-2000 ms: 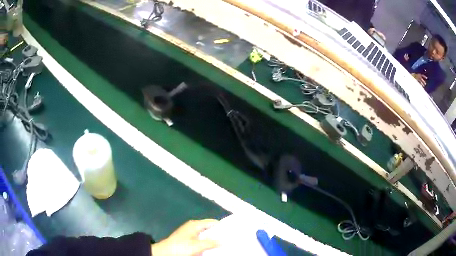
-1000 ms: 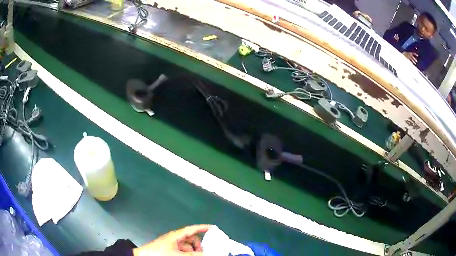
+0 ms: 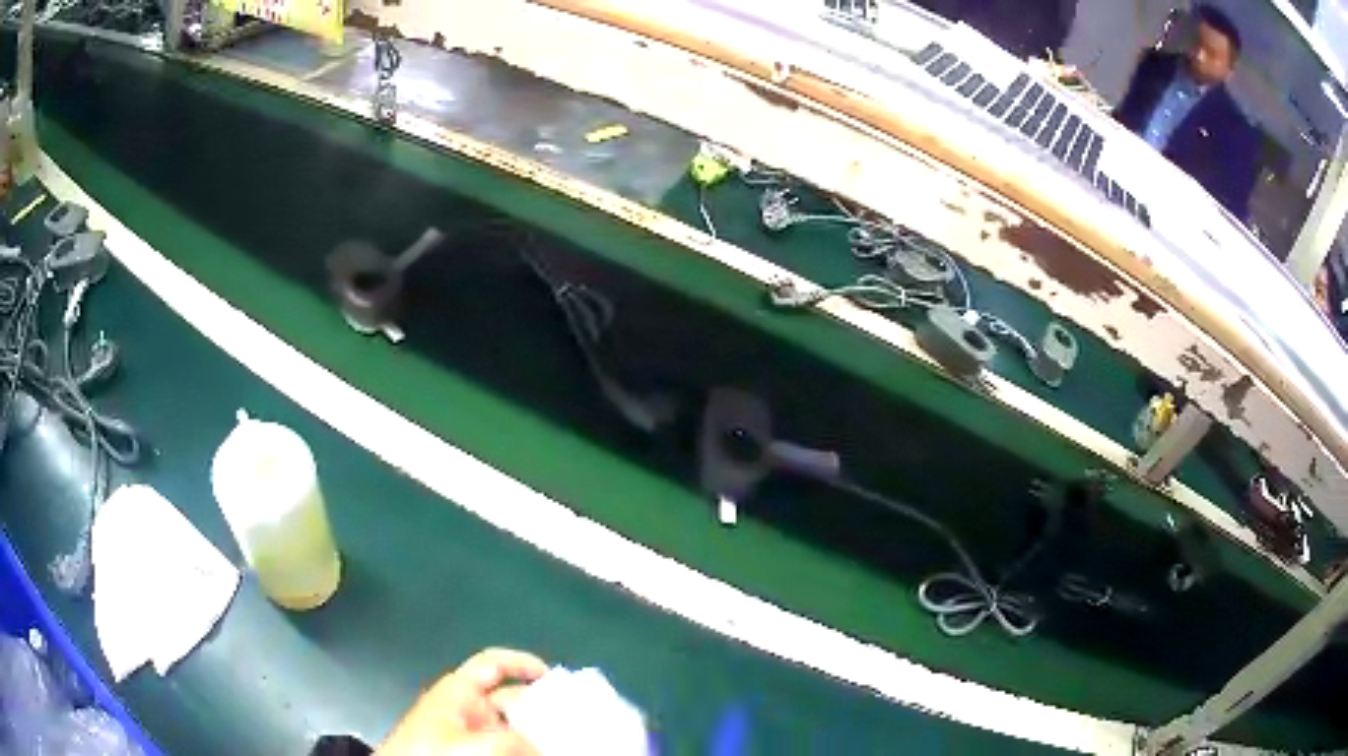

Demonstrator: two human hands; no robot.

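Observation:
A white wiping cloth [image 3: 580, 718] is at the bottom centre, cut off by the frame's lower edge. My left hand [image 3: 461, 712], bare, grips its left side between fingers and thumb. My right hand [image 3: 733, 730] shows only as a blurred blue patch of glove at the bottom edge, right of the cloth; its fingers cannot be made out. Any unit under or behind the cloth is hidden. A squat translucent bottle [image 3: 281, 517] with yellowish liquid stands on the green bench top. A folded white cloth stack [image 3: 155, 579] lies to its left.
Grey corded units [image 3: 735, 443] lie on the dark green conveyor belt [image 3: 488, 355] behind a white edge rail [image 3: 429, 455]. More corded units [image 3: 954, 340] lie on the far side. Tangled cords [image 3: 67, 355] and a blue bin [image 3: 67, 650] with clear plastic are at left. A person [image 3: 1190, 111] is at the upper right.
The units on the belt have moved left in view. My left hand and the cloth have shifted left. Less of the left sleeve shows, and the blue glove is now only a blur.

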